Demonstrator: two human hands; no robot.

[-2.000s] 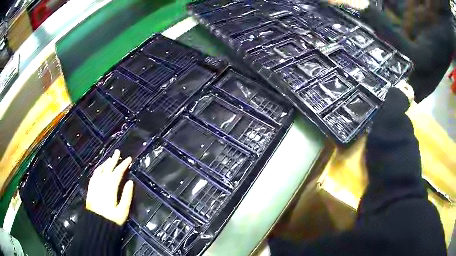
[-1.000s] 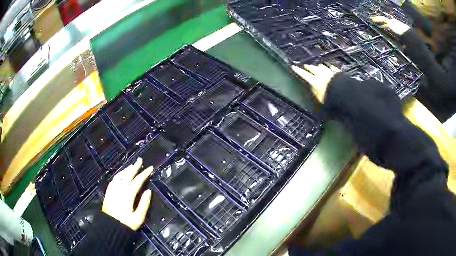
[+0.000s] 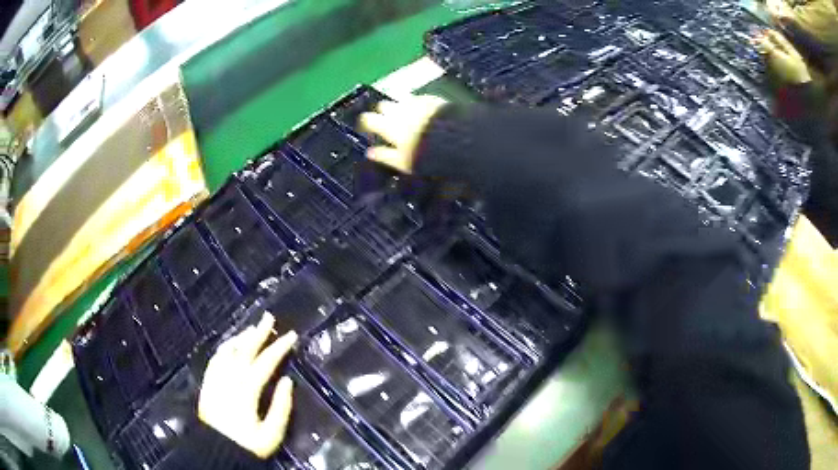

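Note:
A shiny black blister tray [image 3: 211, 266] with rectangular pockets lies on the dark green bench in front of me. My left hand [image 3: 246, 386] rests on its near left part, fingers spread, with nothing seen in it. My right hand [image 3: 401, 130] is over the tray's far edge, fingers apart, with no object seen in it. My dark right sleeve crosses the tray's right part and hides some pockets. A second black blister tray [image 3: 515, 55] lies at the upper right, partly behind my sleeve.
A flattened carton [image 3: 106, 216] lies on the green belt [image 3: 276, 101] at the left. Another person's hand [image 3: 783, 57] is by the second tray at the upper right. A cardboard box [image 3: 809, 303] stands at the right. A white cup [image 3: 32, 422] is at the lower left edge.
My right hand has moved left from the second tray to the far edge of the near tray. My left hand has stayed on the near tray. The other person's hand has shifted right.

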